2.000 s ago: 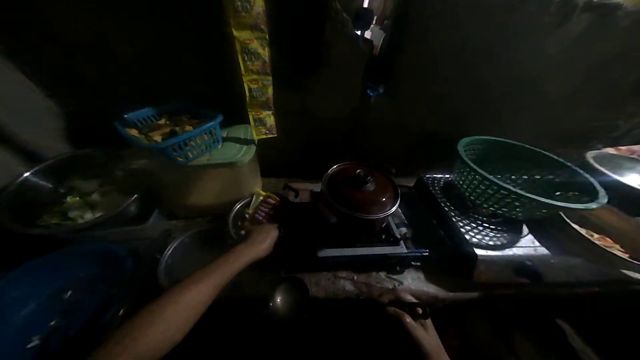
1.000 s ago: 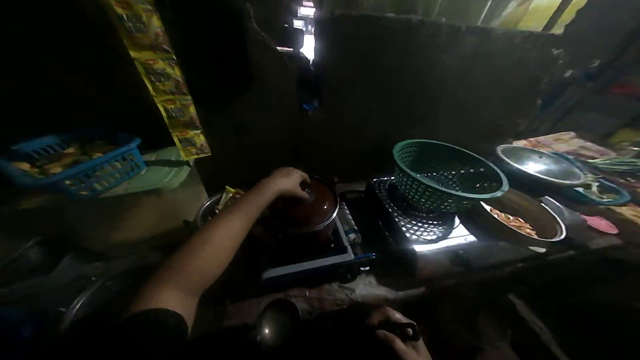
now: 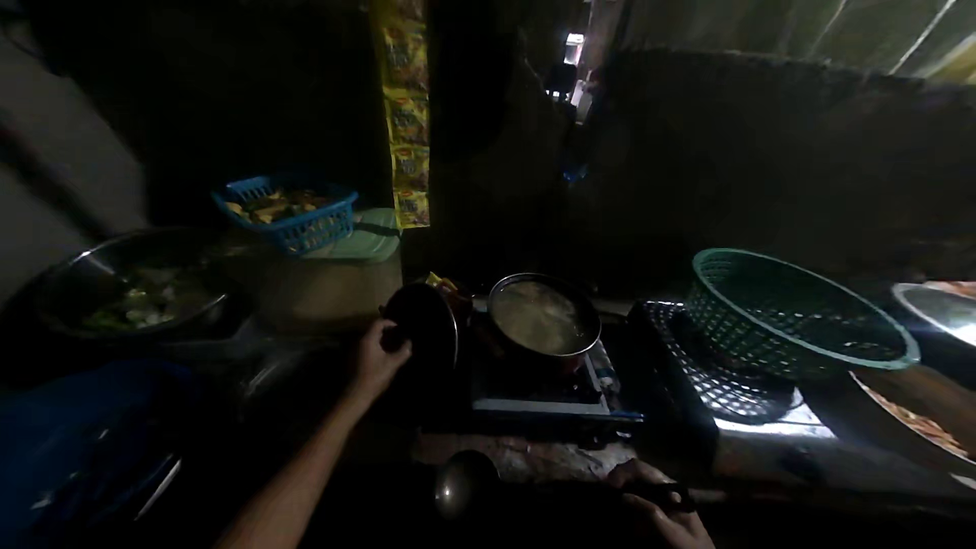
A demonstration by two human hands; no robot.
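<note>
My left hand (image 3: 383, 354) grips the knob of a dark pot lid (image 3: 431, 324), which is tilted on edge left of the stove. To its right, a pot (image 3: 543, 314) of pale cloudy liquid stands uncovered on a gas stove (image 3: 541, 406). Low in the view, my right hand (image 3: 659, 503) holds the black handle of a metal ladle (image 3: 467, 484); the ladle's bowl is in front of the stove, and much of its shaft is lost in the dark.
A green plastic basket (image 3: 801, 313) sits on a second stove at right, beside a pan of food (image 3: 915, 419). At left are a steel bowl (image 3: 69, 293), a blue basket (image 3: 313, 229) on a lidded container (image 3: 335, 293), and hanging yellow sachets (image 3: 410, 164).
One second ago my left hand was on the lid over the pot; the lid is now off and left of the pot, whose liquid shows. My right hand still holds the ladle. The view has turned left.
</note>
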